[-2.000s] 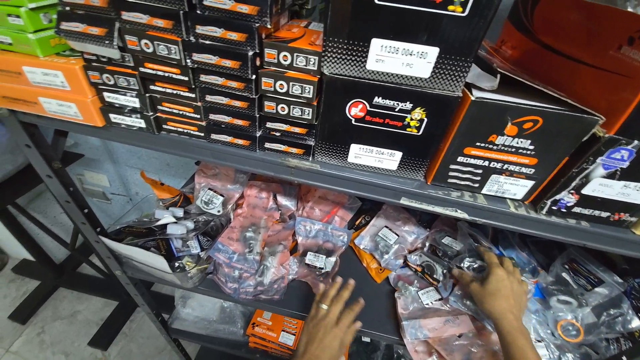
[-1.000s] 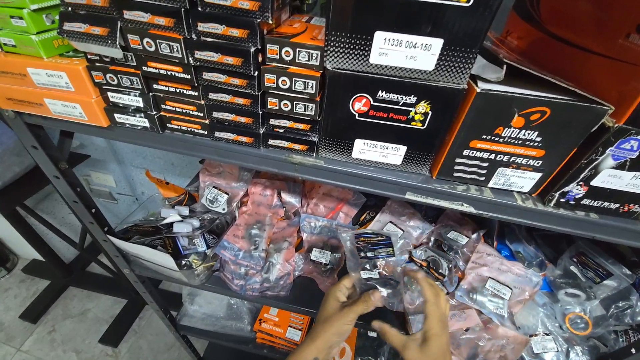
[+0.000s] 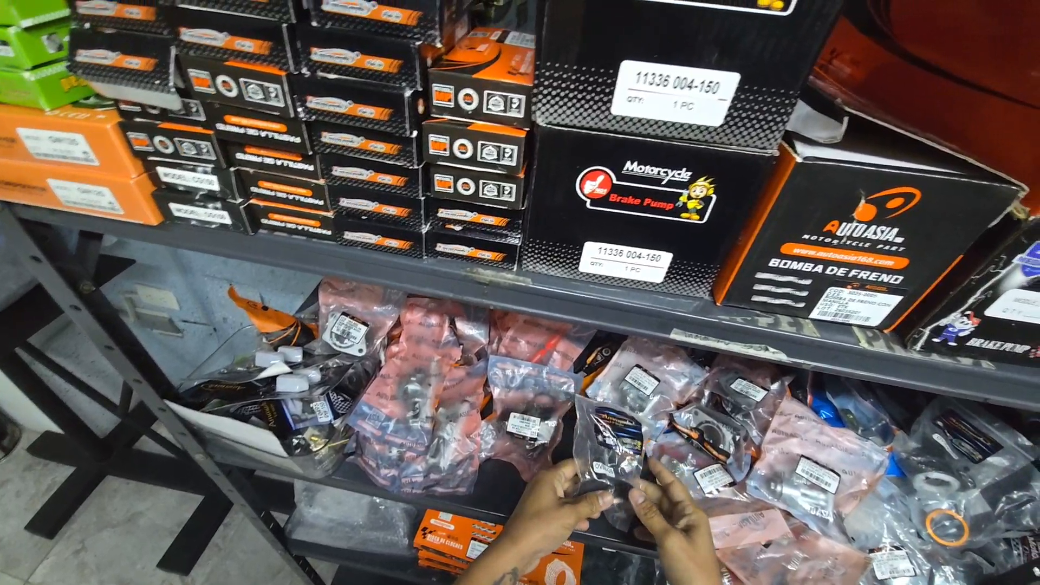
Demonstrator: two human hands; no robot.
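Observation:
Between both hands, in front of the middle shelf, is a small clear plastic packet (image 3: 609, 443) with a dark printed card and a white label; the part inside is hard to make out. My left hand (image 3: 556, 508) pinches its lower left edge between thumb and fingers. On its lower right, my right hand (image 3: 670, 508) grips it with thumb and fingertips. Behind it lie clear and pink bags of metal parts, among them a labelled bag (image 3: 528, 418) to the left, a bag with a dark ring-shaped part (image 3: 711, 439) and a pink bag (image 3: 816, 467) to the right.
Above, the grey metal shelf edge (image 3: 487, 280) carries brake pump boxes (image 3: 642, 195), a black and orange box (image 3: 861, 236) and stacked small boxes (image 3: 366, 142). At the left stands a perforated upright (image 3: 154, 390). Orange packets (image 3: 455, 540) lie on the lower shelf.
Two seconds ago my right hand was among the bags at the right and my left hand was apart, with nothing in it. Now both hold the small packet together at the middle.

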